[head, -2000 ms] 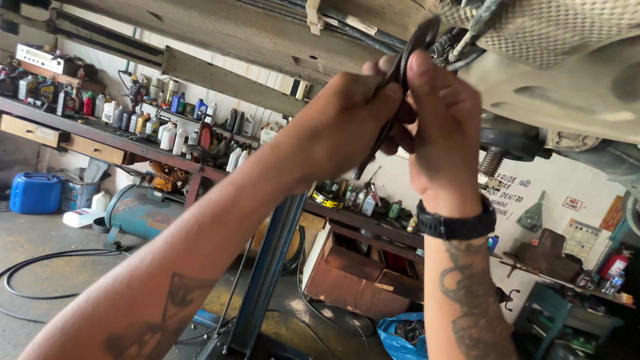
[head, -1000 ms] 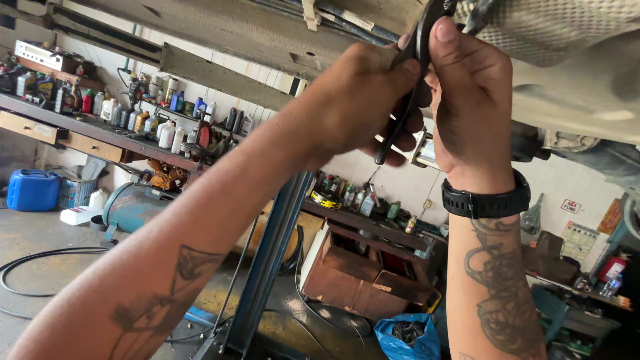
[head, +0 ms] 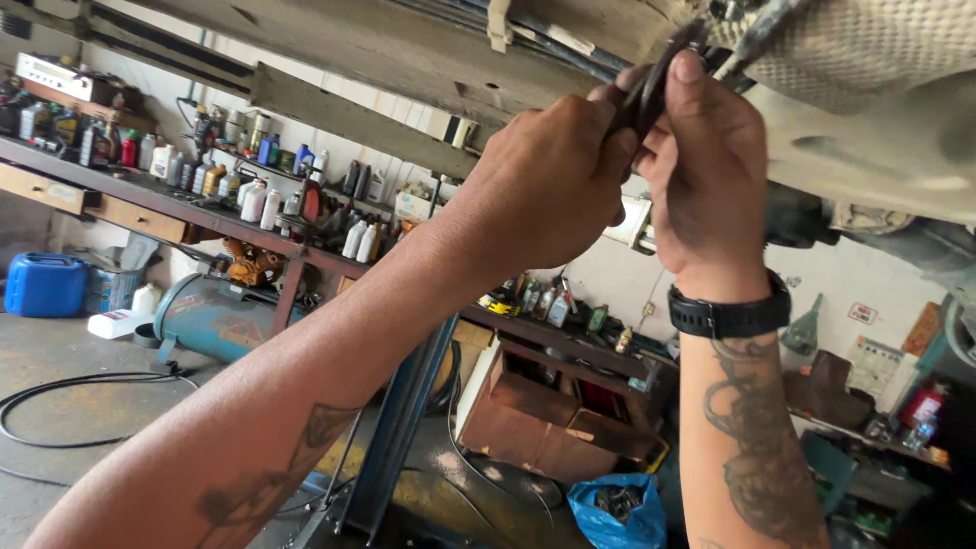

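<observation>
Both hands are raised against the underside of a vehicle. My left hand, back toward the camera, has its fingers closed around the lower part of a dark metal hand tool that looks like pliers. My right hand, with a black watch at the wrist, presses its thumb on the tool's upper part, its fingers curled behind. The tool's tip is beside a dark rod or cable end near a textured metal heat shield. Blur and fingers hide the tool's jaws and what they touch.
A blue steel post stands below my arms. Behind are a workbench with many bottles, a teal air tank, a blue jerrycan, a black hose on the floor, a wooden cabinet and a blue bag.
The tool has shifted in my fingers; the handle end that stuck out below my left hand one second ago is no longer visible. Both hands stay together under the vehicle.
</observation>
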